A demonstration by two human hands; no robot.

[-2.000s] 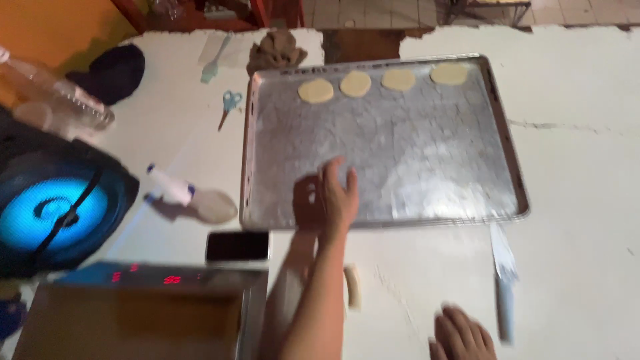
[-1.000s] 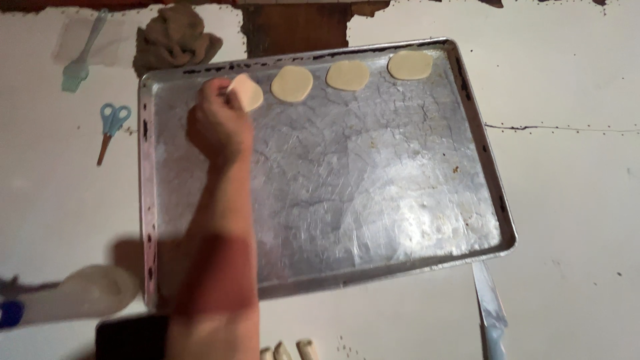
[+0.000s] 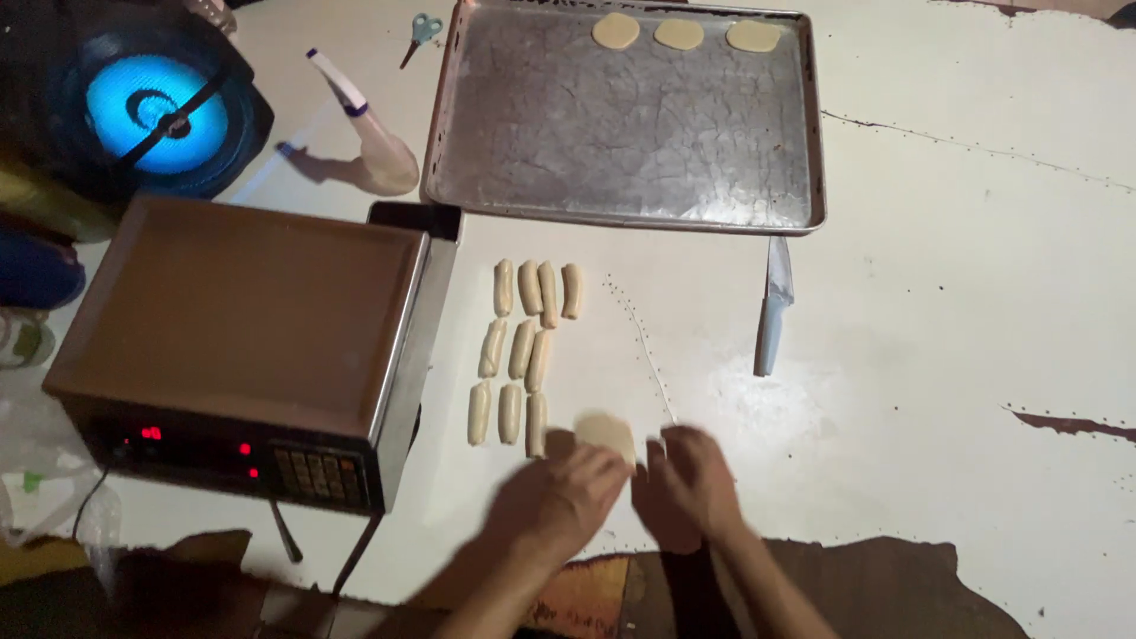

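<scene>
A flattened round of dough (image 3: 605, 437) is in my left hand (image 3: 581, 497), pinched at its lower right edge near the table's front. Just to its right, my right hand (image 3: 701, 479) is bent over the white table, and whether its fingers hold anything is hidden by blur. Several short dough rolls (image 3: 509, 414) lie in rows left of my hands. Beyond them, a metal baking tray (image 3: 621, 133) bears flat dough rounds (image 3: 679, 35) along its far edge. A knife with a light blue handle (image 3: 770, 337) lies below the tray's right part.
A digital scale (image 3: 240, 311) with red digits stands at the left, with a dark phone-like object (image 3: 413, 216) behind its corner. A spray bottle (image 3: 382, 151) lies left of the tray, near small scissors (image 3: 423, 31) and a round speaker (image 3: 160, 111) lit blue.
My left hand has left the tray's far side, where it was setting down a dough round, and is now at the table's front with dough. My right hand is in view again. The view has shifted.
</scene>
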